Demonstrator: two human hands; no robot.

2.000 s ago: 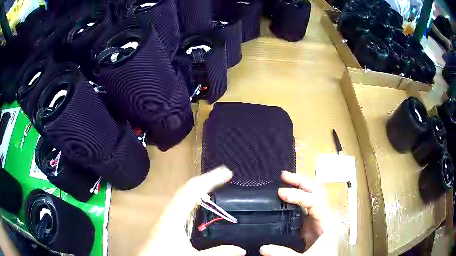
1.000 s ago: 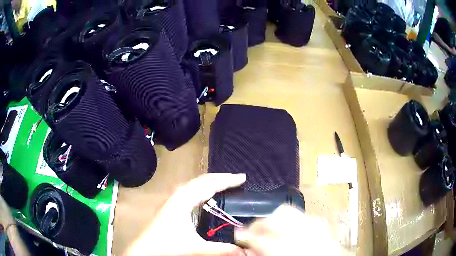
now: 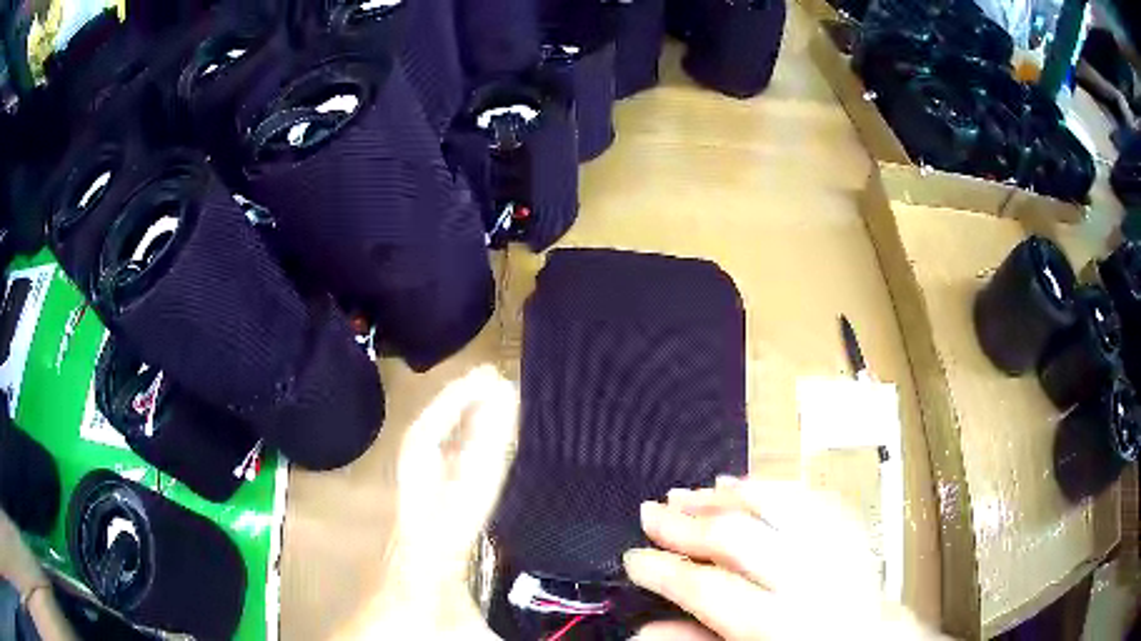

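The dark ribbed mesh cloth (image 3: 636, 376) lies in front of me, its near end over the black plastic housing (image 3: 526, 620), which is cut off by the bottom edge. White and red wire leads (image 3: 559, 601) show at the housing's near side. My right hand (image 3: 751, 551) has its fingers on the cloth's near right part and its thumb low by the housing. My left hand (image 3: 451, 501) is upright beside the cloth's left edge, fingers bunched and overexposed; whether its lower part grips the housing cannot be told.
Wrapped housings (image 3: 375, 225) are piled at left, some on a green printed sheet (image 3: 257, 526). A black pen (image 3: 851, 344) and a whitish slip (image 3: 851, 416) lie right of the cloth. Cardboard trays (image 3: 1001, 538) at right hold black housings (image 3: 1026, 307). A person's arm shows at lower left.
The cloth's near end now covers more of the housing. My right hand has moved from the wires onto the cloth. My left hand has shifted left, off the housing's top.
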